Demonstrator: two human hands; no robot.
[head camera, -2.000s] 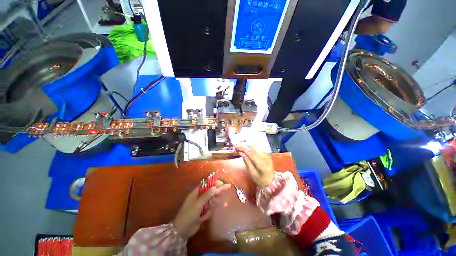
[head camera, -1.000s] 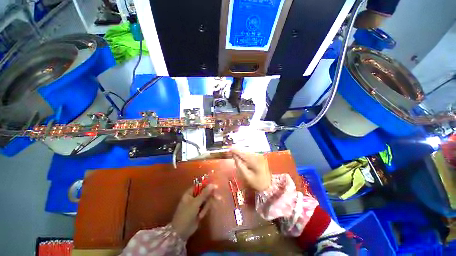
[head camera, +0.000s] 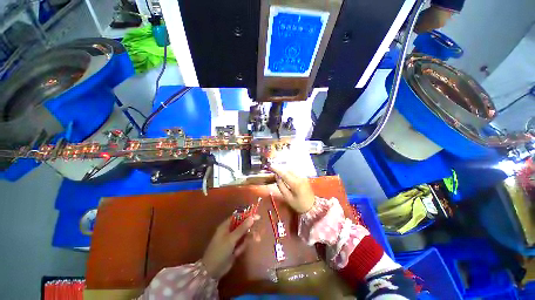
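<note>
My left hand (head camera: 224, 246) holds a bundle of red leads (head camera: 240, 217) above the reddish-brown tabletop (head camera: 123, 234); one lead sticks up from the bundle. My right hand (head camera: 296, 190) reaches to the brightly lit fixture (head camera: 270, 153) under the press head (head camera: 276, 117). Its fingertips are at the fixture's front edge; glare and small size hide whether they grip a lead. Two red leads with pale terminal plates (head camera: 280, 252) lie on the tabletop between my hands.
A feed track (head camera: 193, 143) runs left from the fixture. Bowl feeders (head camera: 76, 82) stand both sides. A black tray of red pieces (head camera: 64, 288) is at lower left, a blue bin (head camera: 431, 275) at lower right. Another person's hand (head camera: 431, 19) shows at upper right.
The press's blue label panel has come down since one second ago. A lead now stands out from the bundle in my left hand. Two leads lie on the table where one lay two seconds ago.
</note>
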